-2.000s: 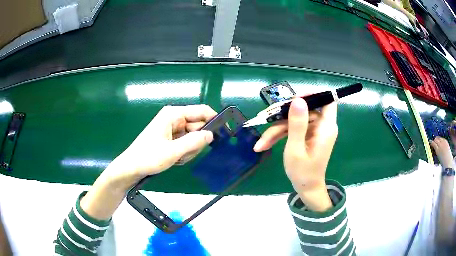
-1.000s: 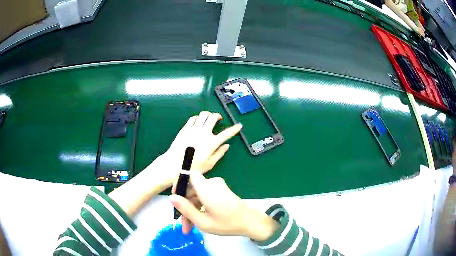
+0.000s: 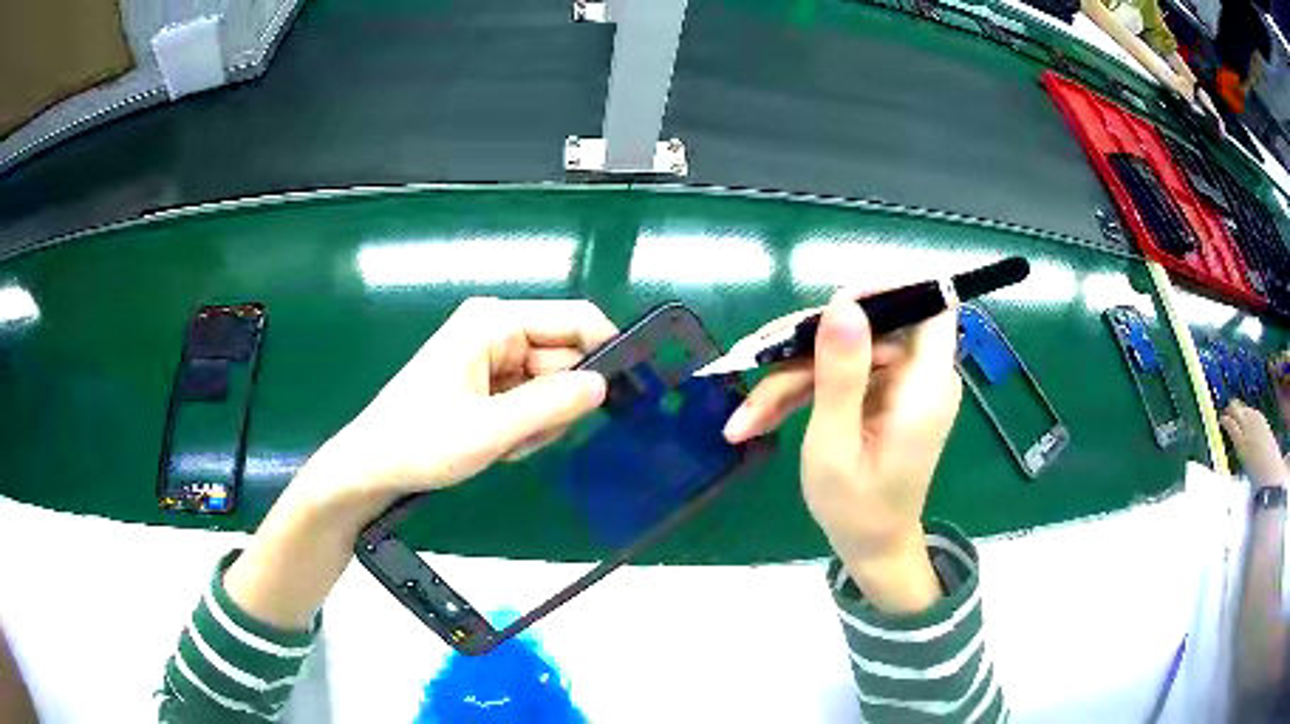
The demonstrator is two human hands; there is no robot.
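Note:
My left hand [image 3: 474, 403] grips a dark phone mid-frame [image 3: 410, 580] by its upper left edge, tilted above the belt's near edge. A blue protective film [image 3: 623, 474] shows at its panel end. My right hand [image 3: 884, 439] holds black tweezers [image 3: 905, 303], their pale tips at the panel near the frame's upper corner. The right fingertips also touch the frame's right edge. Whether the tips grip the film I cannot tell. A crumpled bright-blue film pile [image 3: 498, 682] lies on the white surface between my forearms.
The green conveyor belt [image 3: 85, 382] carries a frame with a dark patch [image 3: 210, 410] at left and frames with blue patches at right [image 3: 1012, 389] [image 3: 1143, 375]. A grey post [image 3: 640, 85] stands behind. A red tray [image 3: 1089, 120] and another person's hand [image 3: 1252, 436] are at far right.
Since one second ago, my hands have moved up from the belt and film pile and now hold a frame with tweezers at it. The dark-patched frame on the belt has shifted left.

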